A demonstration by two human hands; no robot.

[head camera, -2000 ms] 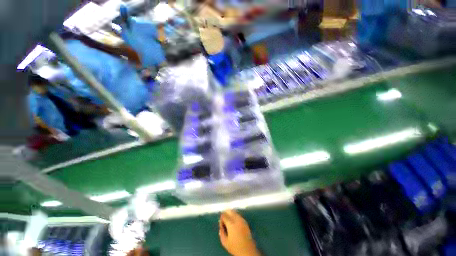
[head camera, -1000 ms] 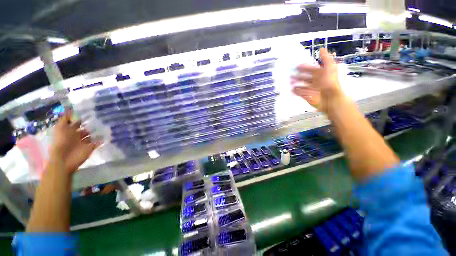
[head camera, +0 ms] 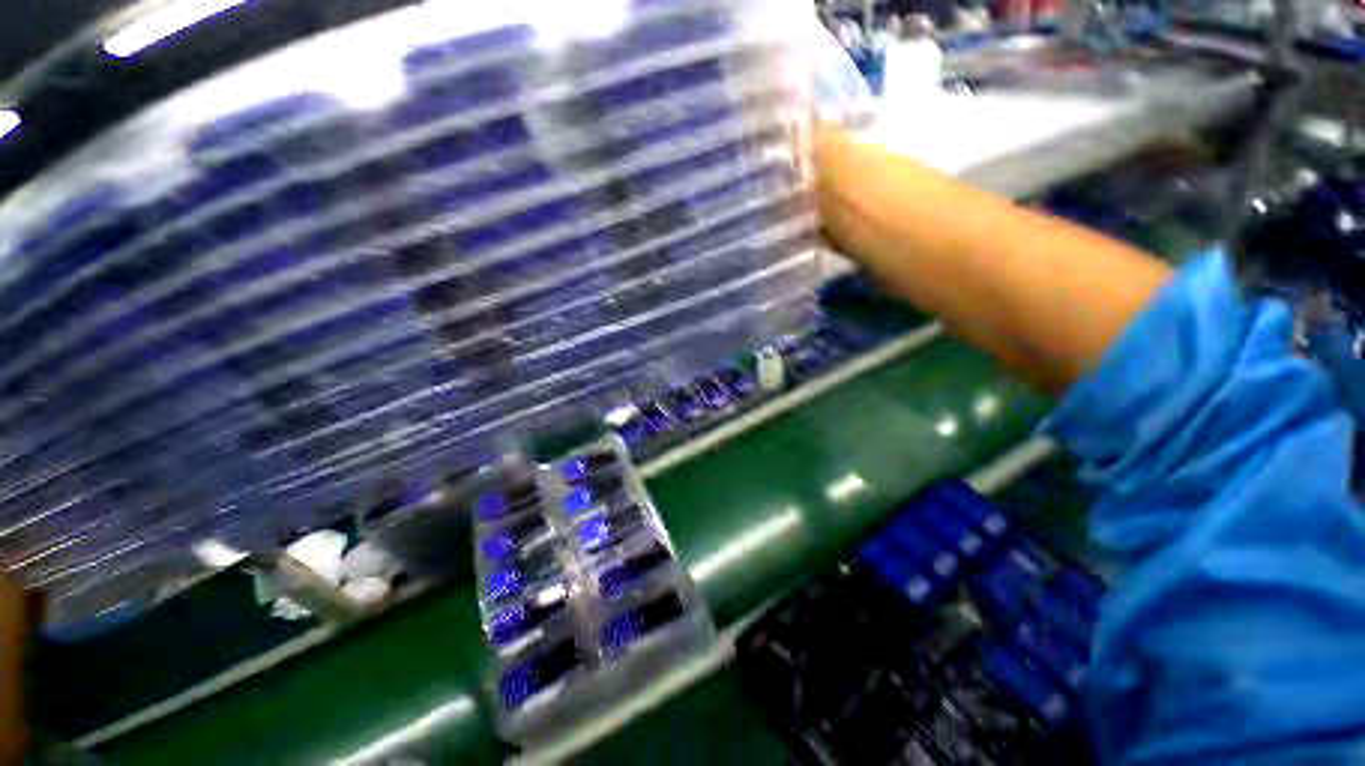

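A tall stack of filled clear trays [head camera: 434,285] with blue-and-dark phones fills the upper left, tilted and close to me. My right hand [head camera: 832,180] is at the stack's right end; its fingers are hidden by the plastic, and the bare forearm and blue sleeve show. My left hand [head camera: 15,659] is only a blurred sliver at the left edge, by the stack's lower left corner. Below the stack, a clear phone tray [head camera: 576,576] holds keypad phones in two rows.
The green belt [head camera: 808,479] with a pale edge rail runs diagonally. A black cover tray [head camera: 838,673] and blue covers [head camera: 936,546] lie at the lower right. The pale overhead shelf [head camera: 1033,127] is behind. Whitish crumpled plastic [head camera: 322,569] lies left of the phone tray.
The stack was on the overhead shelf with my open hands beside it. Now it is much closer and larger in view, with my hands at its two ends.
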